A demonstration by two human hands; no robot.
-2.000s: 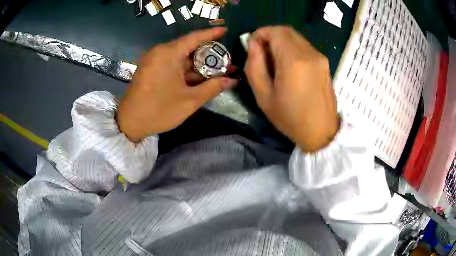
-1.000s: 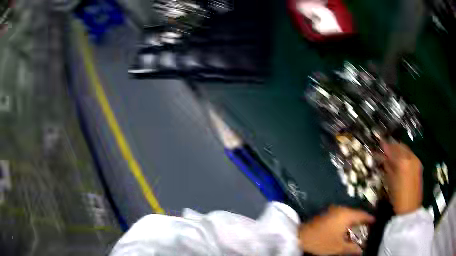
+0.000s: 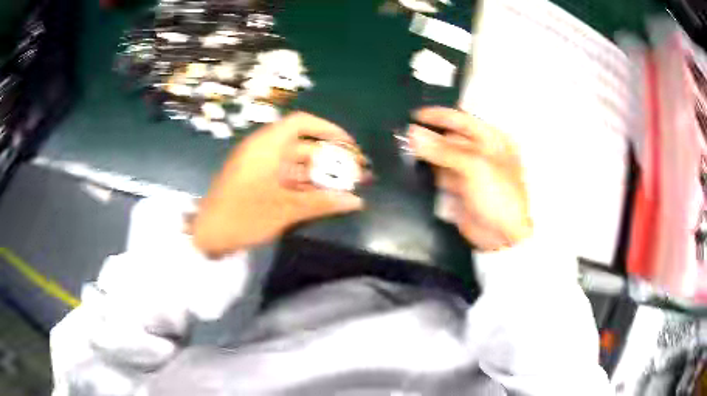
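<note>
The frame is blurred by motion. My left hand [image 3: 263, 182] holds a round silver metal unit [image 3: 335, 167] between thumb and fingers, its bright face up. My right hand [image 3: 477, 174] is to the right of it, apart from the unit, with thumb and fingertips pinched on a small light-coloured piece [image 3: 403, 142]. The blur hides what this piece is. A loose pile of small parts with white or cream ends [image 3: 225, 85] lies on the dark green bench mat [image 3: 356, 69] beyond my left hand.
A white parts tray [image 3: 558, 131] with rows of slivers stands right, beside my right forearm. Pink foam trays with red edges [image 3: 655, 178] are at far right. White scraps [image 3: 432, 68] lie near the white tray. The bench's pale edge runs at left, with yellow-lined floor below.
The view swung left to the pile, then back right. My right hand was over the pile one second ago; now it is beside the unit with a small piece. My left hand still holds the unit.
</note>
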